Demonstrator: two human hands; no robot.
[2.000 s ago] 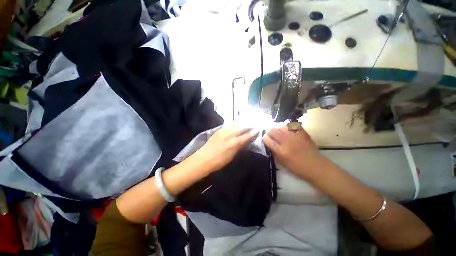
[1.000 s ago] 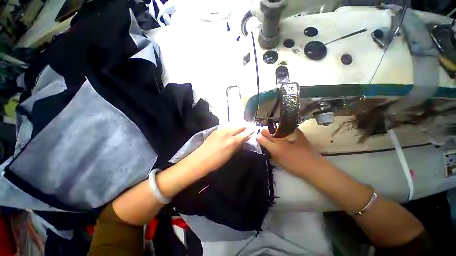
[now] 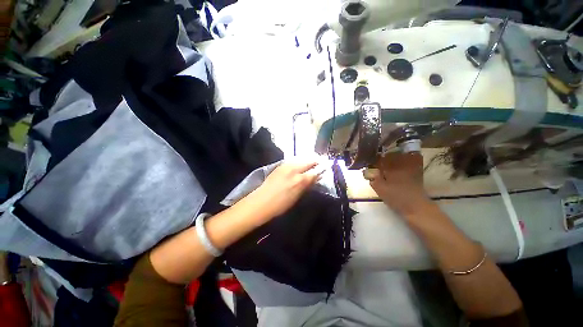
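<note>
A black garment panel with pale grey fabric lies under the sewing machine's needle area and hangs over the table's front edge. My left hand lies on the panel at its upper part, fingertips in the lamp glare near the needle; what they pinch is washed out. My right hand is right of the needle area, raised by the machine head, below the small round metal part; its fingers are partly hidden, and I cannot tell if they hold anything. The presser foot is lost in the glare.
A heap of black and grey pieces lies left of the machine. A narrow white tape hangs on the right, by dark thread tails. Scissors with orange-yellow handles lie at the upper right. Pale cloth covers my lap.
My right hand has moved away from the needle area, to the right and up towards the machine head. My left hand stays on the panel. The camera view has shifted slightly.
</note>
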